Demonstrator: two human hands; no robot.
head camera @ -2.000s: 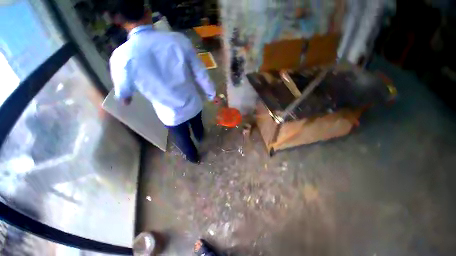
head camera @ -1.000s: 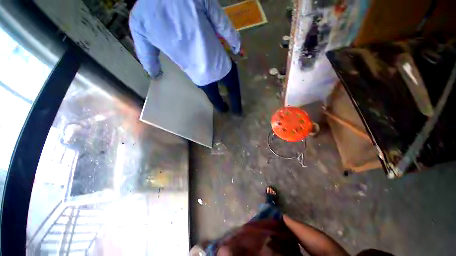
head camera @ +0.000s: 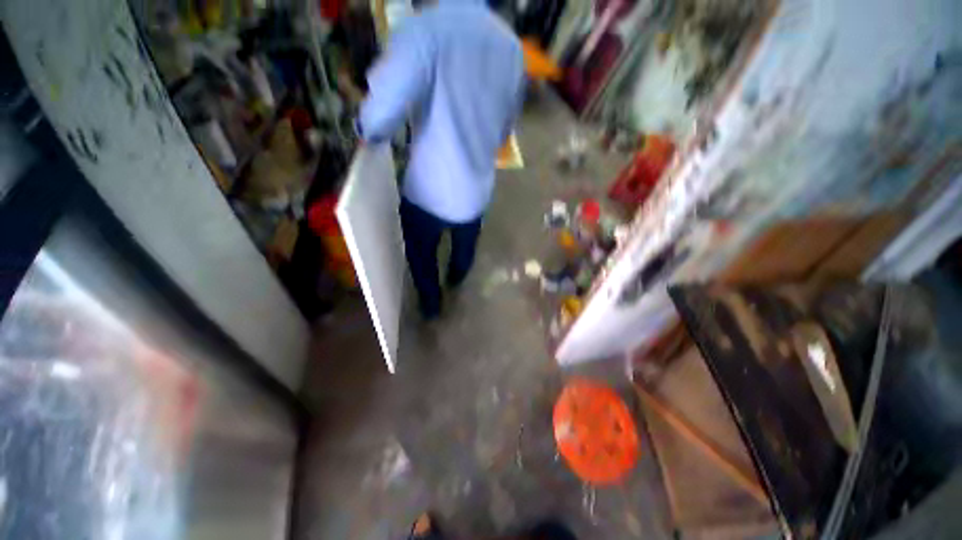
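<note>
Neither of my hands shows in the head view. A person in a light blue shirt (head camera: pixel 459 116) stands ahead with their back to me. Their left arm hangs by a white canvas (head camera: pixel 372 248), which is upright and tilted at their left side, its pale edge towards me. A red-orange plastic stool (head camera: pixel 597 432) stands low in front of me, right of the middle. Part of a dark shape and a bit of a foot (head camera: pixel 423 524) show at the bottom edge. The picture is blurred.
A black-topped table (head camera: pixel 754 390) stands at the right, beside a paint-spattered wall end (head camera: pixel 675 243). Small paint tubs (head camera: pixel 559 215) and a red container (head camera: pixel 642 171) sit on the floor beyond. A spotted pillar (head camera: pixel 169 200) and a glass pane (head camera: pixel 106 422) are at the left. Clutter fills the back left.
The person and the white canvas have moved further into the studio, and the canvas is now seen nearly edge-on. The stool and table appear lower. My arm has left the picture.
</note>
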